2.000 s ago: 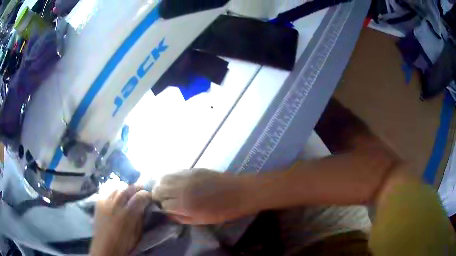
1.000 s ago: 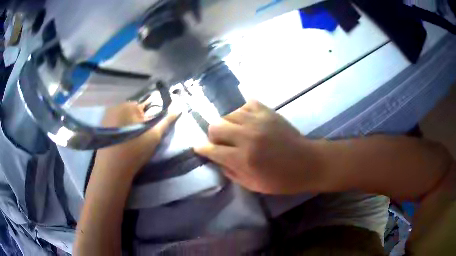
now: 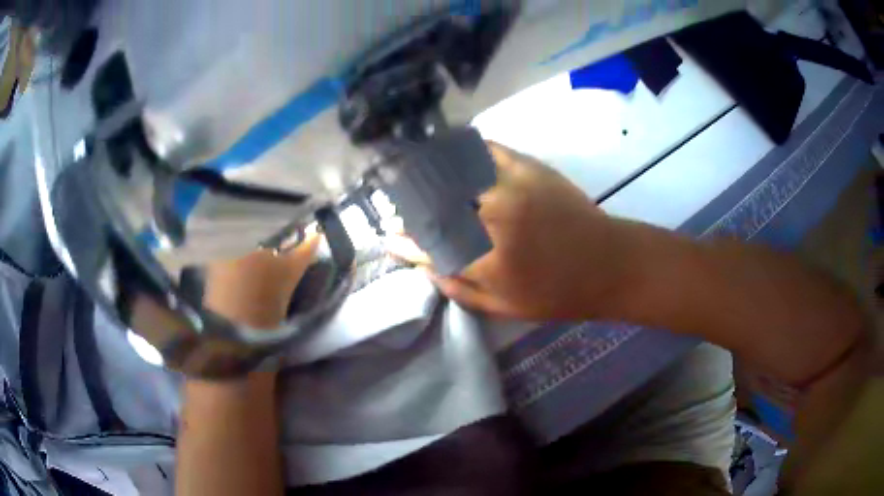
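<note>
The light grey garment piece (image 3: 388, 373) hangs from the needle area down over the table edge, with a dark part at its bottom. The white sewing machine head (image 3: 281, 58) with a blue stripe fills the top left. My left hand (image 3: 254, 286) is behind the shiny curved metal guard (image 3: 228, 358), its fingers partly hidden, at the cloth left of the needle area. My right hand (image 3: 543, 232) pinches the cloth's edge just right of the needle area. The grey cylindrical attachment (image 3: 441, 194) hides part of its fingers.
The white machine table (image 3: 669, 140) has a grey ruler strip (image 3: 756, 194) along its near edge. A black flat rectangle (image 3: 751, 73), a blue scrap (image 3: 609, 76) and a dark scrap (image 3: 659, 66) lie at the top right. Grey cloth with dark strips (image 3: 58, 339) is heaped at left.
The view has moved closer to the needle area. Since a second ago, my right hand has moved up behind the grey attachment, and the cloth beneath has shifted and spread.
</note>
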